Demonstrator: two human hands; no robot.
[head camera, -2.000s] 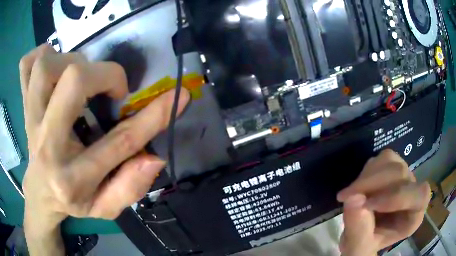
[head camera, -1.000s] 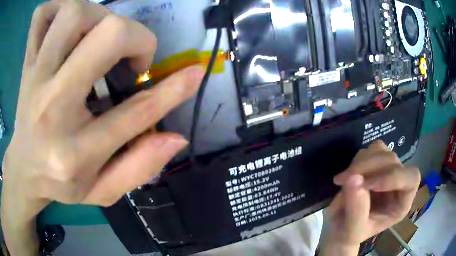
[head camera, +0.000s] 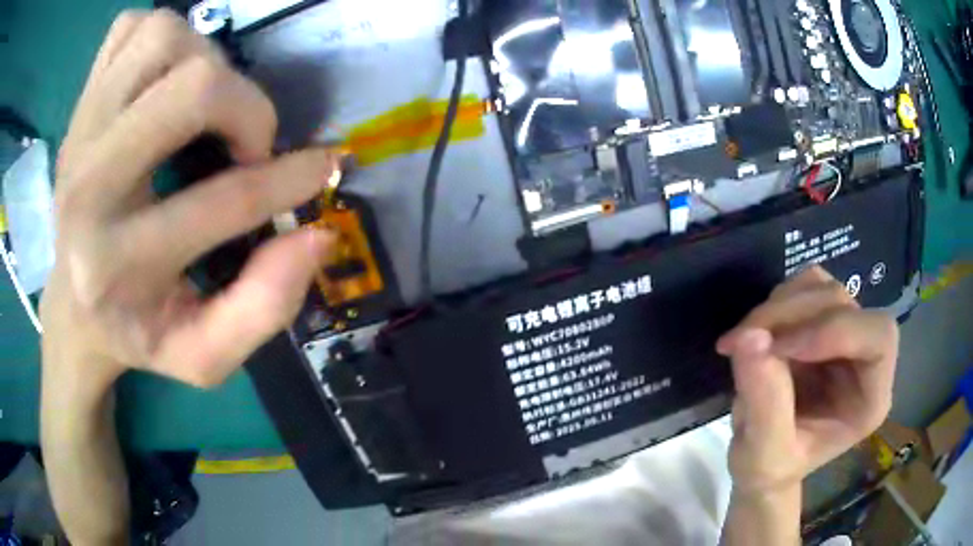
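The opened laptop lies in front of me with its long black battery pack (head camera: 683, 309) along the near edge. My left hand (head camera: 192, 213) is over the laptop's left end, fingers spread beside the orange-patterned flex board (head camera: 350, 256); whether the fingertips touch it I cannot tell. Yellow tape (head camera: 416, 126) over an orange strip crosses the grey area (head camera: 379, 75). A black cable (head camera: 435, 192) runs down over the tape to the battery's upper edge. My right hand (head camera: 811, 373) is above the battery's right part, thumb and index fingertips close together; nothing visible is between them.
The right cooling fan (head camera: 866, 37) sits at the upper right, beside the dark mainboard (head camera: 774, 133). A white ribbon cable with a blue end (head camera: 680, 211) is above the battery. Part of a silver-white housing (head camera: 213, 13) shows at the top left. A cardboard box (head camera: 907, 496) is at the lower right.
My left hand has drawn back left from the tape, uncovering the orange flex board. The view has shifted, and less of the silver-white part shows at the top left. My right hand has barely moved.
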